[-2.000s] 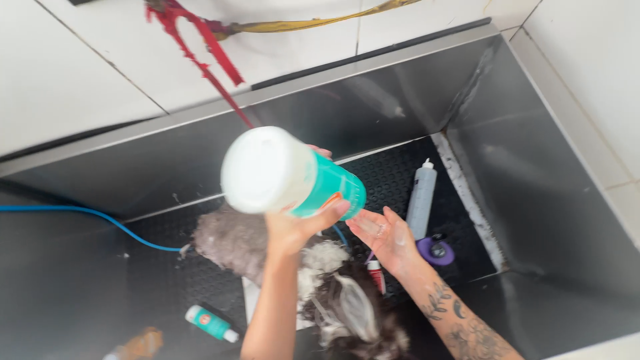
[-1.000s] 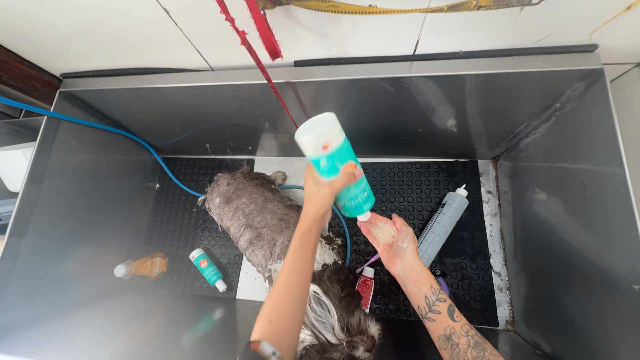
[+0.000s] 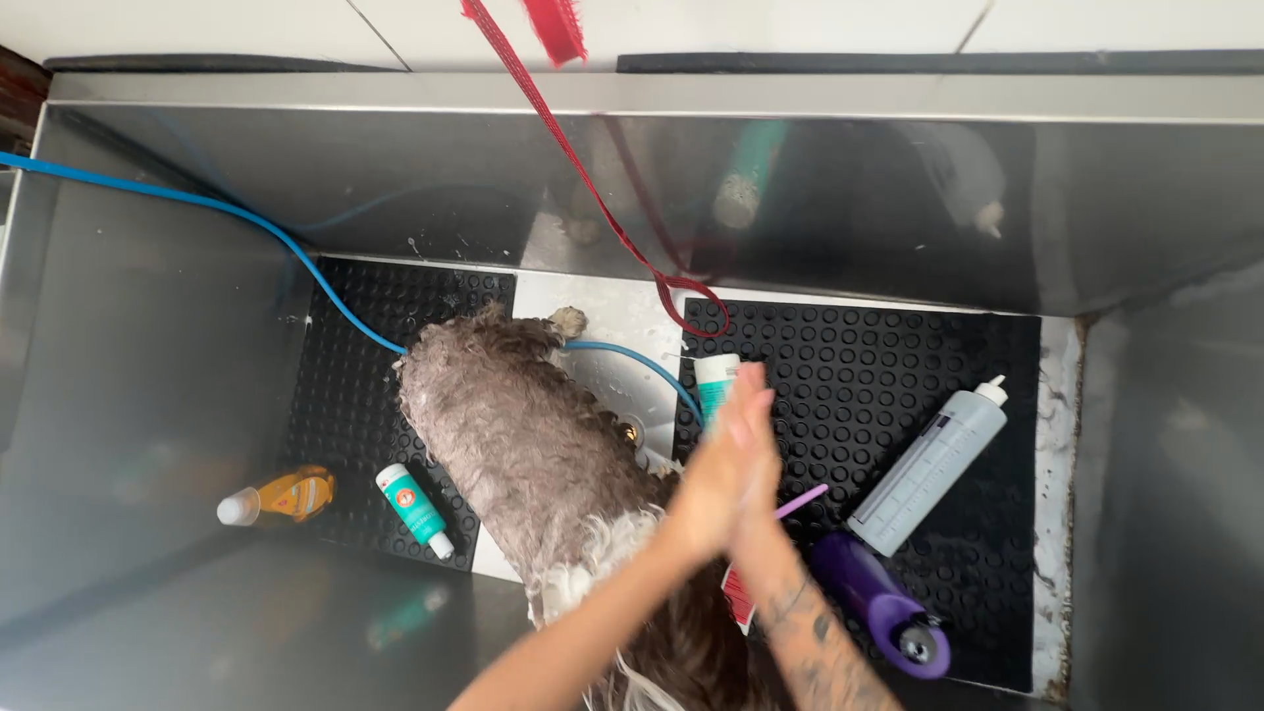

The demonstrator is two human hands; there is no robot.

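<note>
My left hand (image 3: pixel 706 484) and my right hand (image 3: pixel 755 464) are pressed palm to palm, slightly blurred, over the tub. Neither holds an object. Just behind the fingertips, a teal and white bottle (image 3: pixel 716 380) is partly hidden. Below and left of the hands stands a wet grey-brown and white dog (image 3: pixel 523 425); its head end is partly under my left forearm. A purple bottle (image 3: pixel 879 602) lies right of my tattooed right forearm, and a red and white item (image 3: pixel 737 597) shows between the forearms.
A grey squeeze bottle (image 3: pixel 928 474) lies on the right black rubber mat (image 3: pixel 849 365). At left lie a small teal bottle (image 3: pixel 413 509) and an orange bottle (image 3: pixel 296 494). A blue hose (image 3: pixel 247 217) runs behind the dog. A red leash (image 3: pixel 563 143) hangs above the drain (image 3: pixel 633 433).
The large teal and white bottle was held tilted over my right palm; it has left my left hand and is now down in the tub. Both hands have come together.
</note>
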